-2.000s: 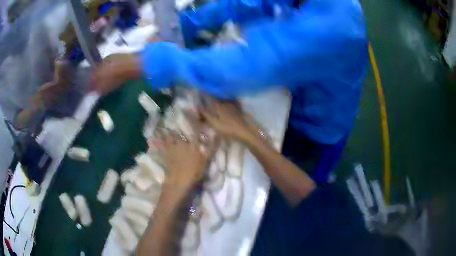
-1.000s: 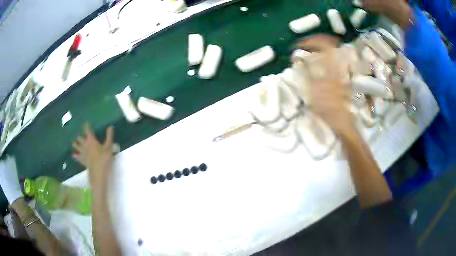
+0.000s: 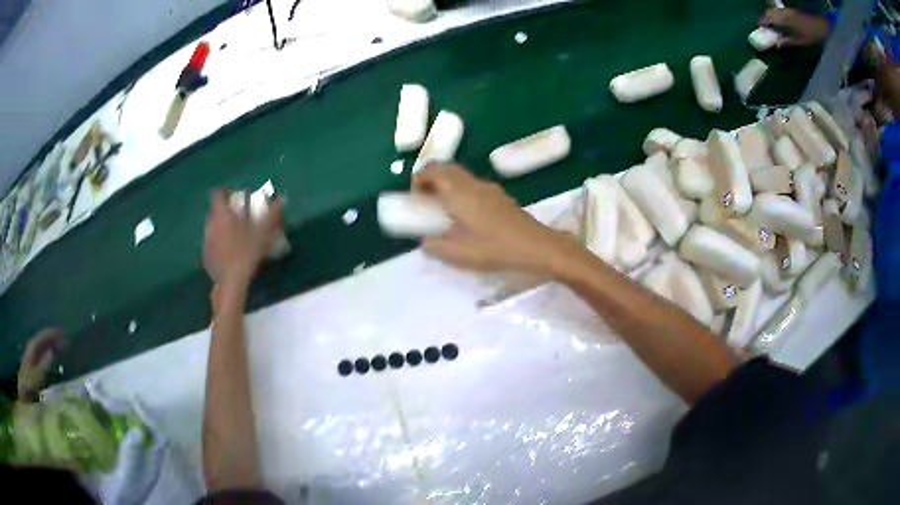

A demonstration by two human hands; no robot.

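My left hand [image 3: 242,237] is blurred over the green belt, its fingers closed around a white oblong housing [image 3: 280,245] that it partly covers. My right hand [image 3: 484,219] holds another white housing [image 3: 410,215] by one end, over the belt's near edge. A short row of round black stickers [image 3: 397,359] lies on the white film-covered table in front of me. A large pile of housings [image 3: 718,254] lies at the right, partly behind my right forearm; some show a small patterned spot near one end.
More housings [image 3: 531,151] and white scraps [image 3: 144,231] lie on the green belt [image 3: 326,148]. A red-handled tool [image 3: 187,84] lies on the far bench. A neighbour's hand [image 3: 41,360] and a lime-green item [image 3: 64,431] are lower left. Another person's hand [image 3: 794,27] holds a housing upper right.
My right hand has moved left from the pile and now holds a housing over the belt. My left hand has moved from the belt's near edge onto a housing. The view has shifted.
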